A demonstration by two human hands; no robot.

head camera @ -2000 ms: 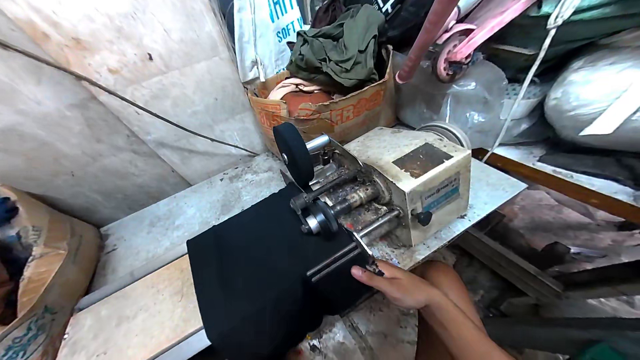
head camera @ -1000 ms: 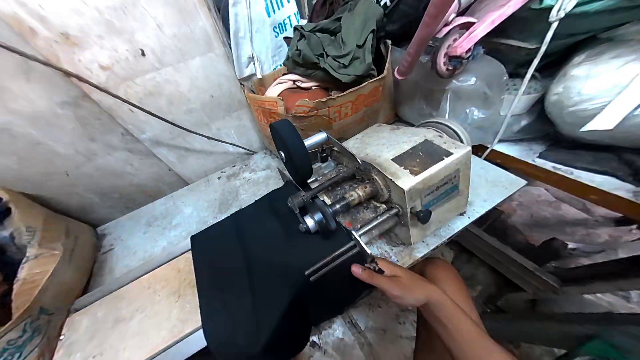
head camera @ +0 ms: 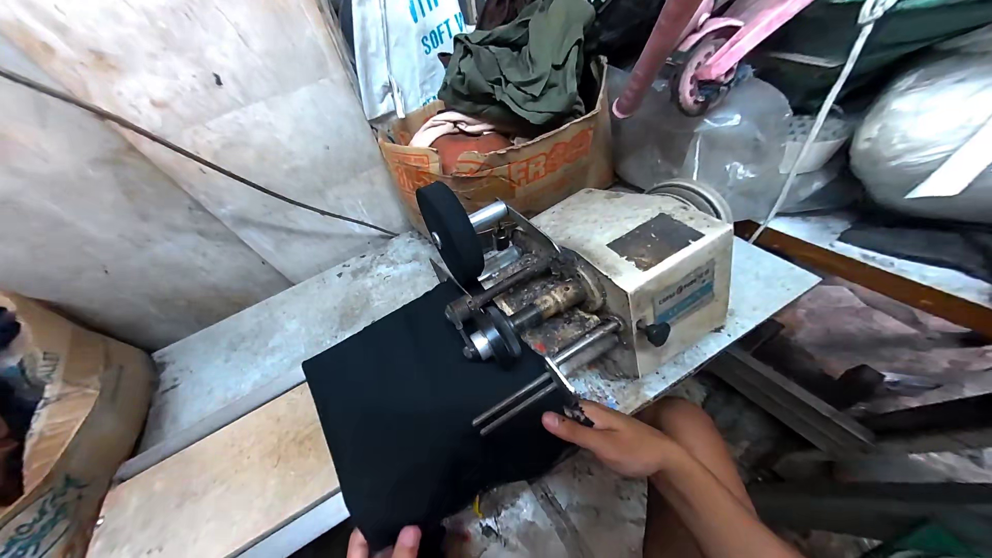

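Note:
Black fabric (head camera: 403, 418) lies across the bench and passes under the rollers of a grimy cream-coloured machine (head camera: 628, 256). Its black wheel (head camera: 451, 235) stands on an arm at the upper left, and a smaller black roller (head camera: 496, 337) rests over the cloth. Two thin metal rods (head camera: 511, 404) extend above the fabric. My right hand (head camera: 608, 438) grips the fabric's right edge beside the rod bracket, thumb on top. At the bottom edge of the view, fingertips of my left hand (head camera: 387, 545) hold the fabric's lower edge; the rest of that hand is out of frame.
Behind the machine stands a cardboard box (head camera: 535, 170) of clothes. Another cardboard box (head camera: 101, 403) is at the left. The bench (head camera: 225, 465) runs along a stained wall. Plastic bags (head camera: 922, 124), a pink scooter (head camera: 713, 66) and a hanging cord (head camera: 829, 116) are at the upper right.
Fingers of my left hand have come into view at the bottom, on the fabric's lower edge. My right hand stays by the rod bracket. The fabric's left edge has shifted slightly right.

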